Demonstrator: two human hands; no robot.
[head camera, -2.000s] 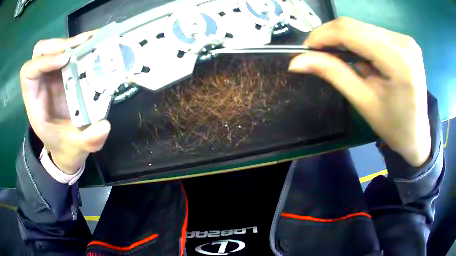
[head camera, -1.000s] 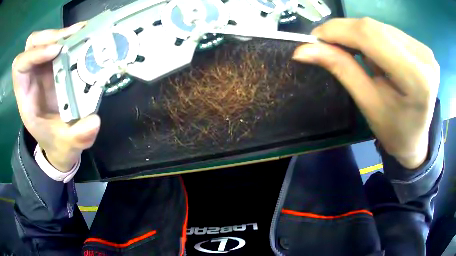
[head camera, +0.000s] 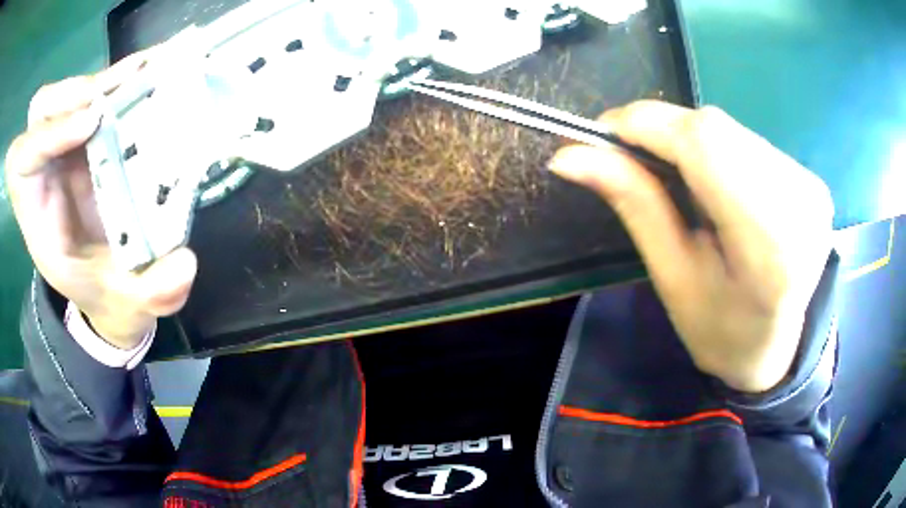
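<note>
My left hand (head camera: 89, 198) holds the left end of a white, multi-unit bracket assembly (head camera: 308, 109), tilted above the tray; its upper right part is cut off by the picture's top edge. Its lower edge is stepped, with small dark slots. My right hand (head camera: 715, 218) holds silver tweezers (head camera: 517, 111). Their tips are at the middle coil unit's terminal pins (head camera: 405, 79); whether they grip a wire cannot be told. The ring faces are washed out by glare. A second row of pins (head camera: 224, 183) shows at the left notch.
A black tray (head camera: 248, 322) lies under the assembly, with a tangled pile of copper wire offcuts (head camera: 427, 189) in it. The green bench top (head camera: 785, 60) has a pale-yellow front edge. My jacket is below it.
My right hand has moved down and left, so the tweezers now slant up to the left with their legs visibly apart. The assembly has tilted and shifted slightly left; its rings look more washed out.
</note>
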